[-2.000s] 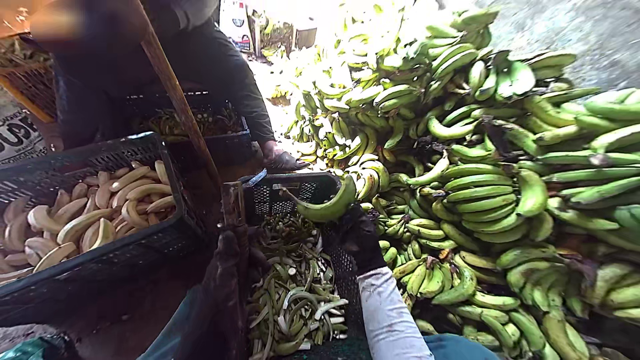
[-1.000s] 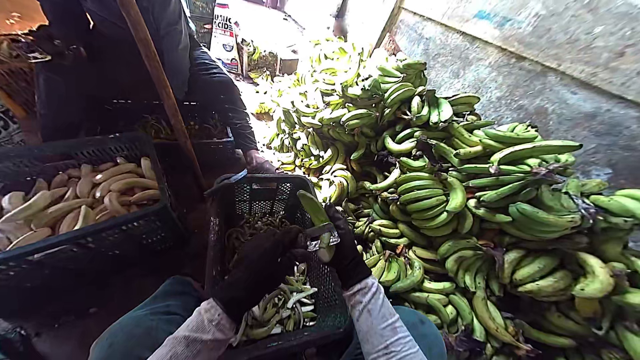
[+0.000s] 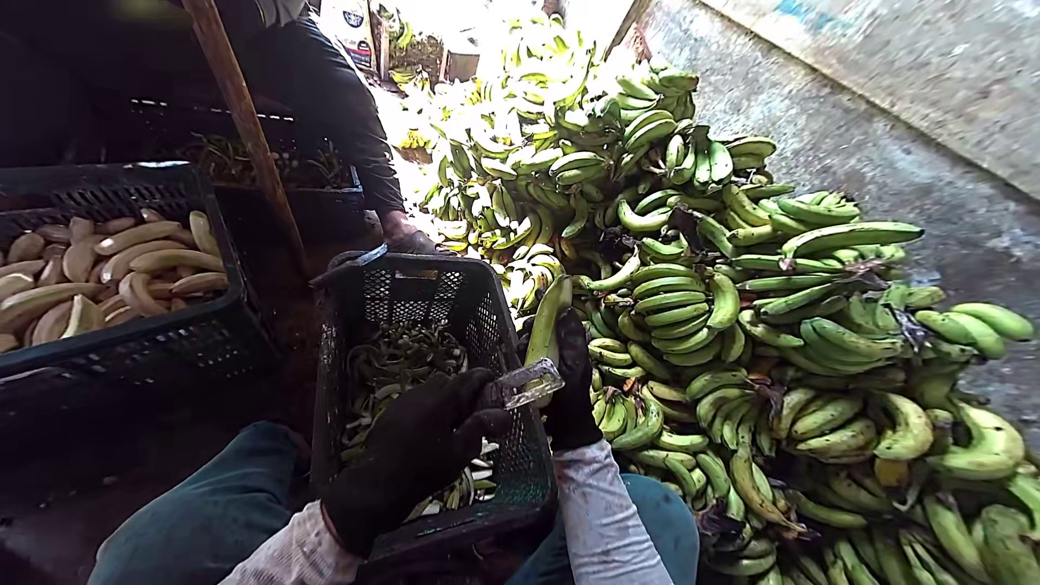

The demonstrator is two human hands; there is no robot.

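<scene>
My left hand [image 3: 418,443], in a black glove, grips a small peeler-like tool with a shiny metal head [image 3: 532,383]. The metal head lies against the lower part of a green plantain [image 3: 550,321]. My right hand [image 3: 573,382], also in a black glove, holds that plantain tilted, its tip pointing up, beside the right rim of a dark plastic crate [image 3: 520,487]. Strips of green and pale peel [image 3: 398,357] lie inside the crate, partly hidden by my left hand and forearm.
A large heap of green plantains [image 3: 674,309] lies at the right, against a concrete wall [image 3: 812,122]. At the left, a black crate [image 3: 236,325] holds peeled plantains [image 3: 154,260]. A wooden pole [image 3: 244,106] leans near a seated person's leg [image 3: 349,106] and another crate [image 3: 309,199].
Two seconds ago the plantain was over the far part of the peel crate; now it is upright at the right rim. My left hand with the tool has come to it.
</scene>
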